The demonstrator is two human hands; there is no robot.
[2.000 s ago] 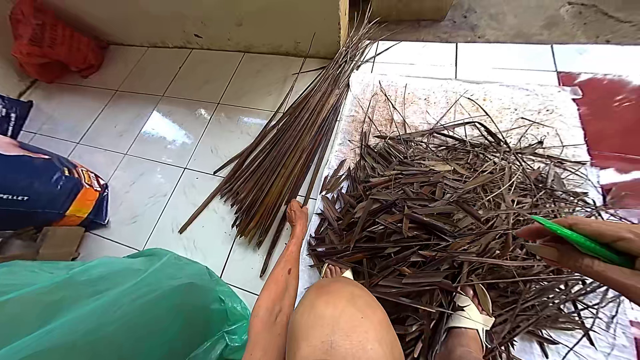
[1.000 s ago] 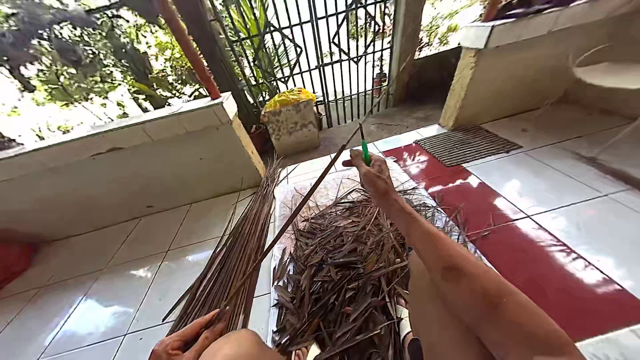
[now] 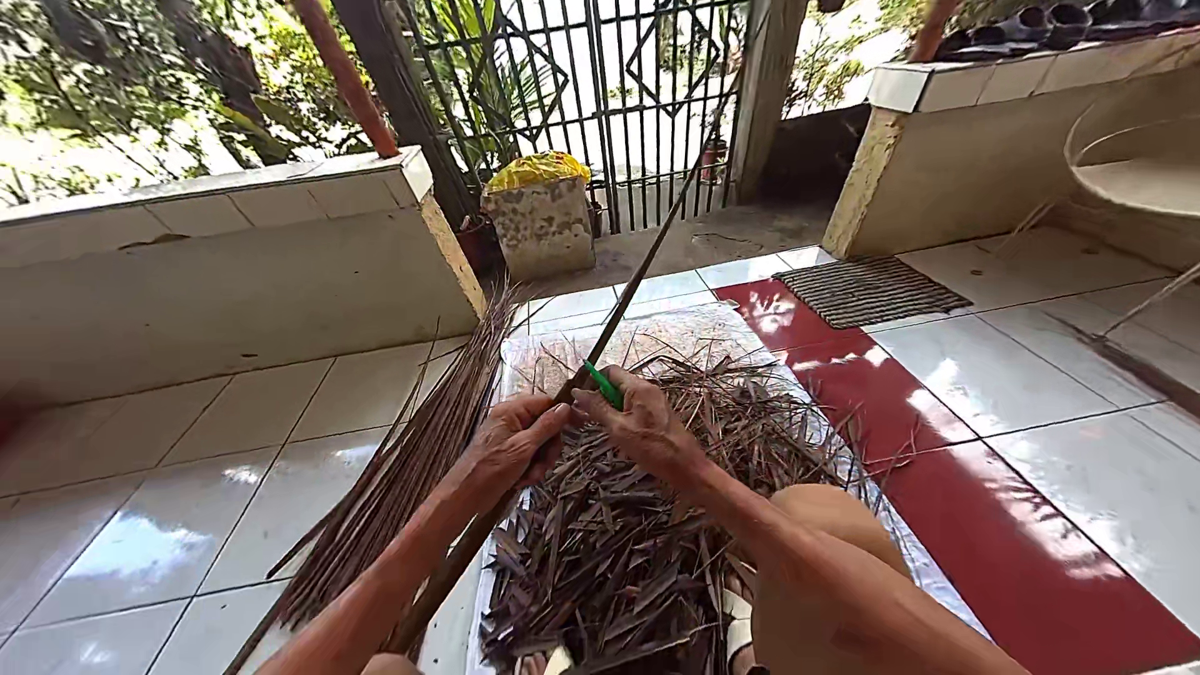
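A long brown palm leaflet [image 3: 635,274] runs diagonally from between my arms up toward the gate. My left hand [image 3: 518,433] grips it at its middle. Just beside it, my right hand [image 3: 641,414] holds a green-handled tool [image 3: 605,385], probably a small knife, against the leaflet; its blade cannot be made out. Below both hands a heap of dry brown leaf strips [image 3: 619,562] lies on a pale cloth [image 3: 670,328]. A bundle of long thin brown strips [image 3: 403,469] rests on the tiles to the left of the heap.
Low walls [image 3: 234,272] flank a metal gate [image 3: 600,103]. Before the gate stands a worn block [image 3: 541,225] topped by a yellow plastic bag [image 3: 537,170]. A ribbed mat [image 3: 870,289] lies on the white tiles at right, near a red floor strip [image 3: 994,525]. A round-topped stand [image 3: 1144,178] is at the far right.
My left hand has left the bundle and now holds a leaflet. My right hand, stretched out along it a second ago, has come back beside the left. The view has swung up toward the gate.
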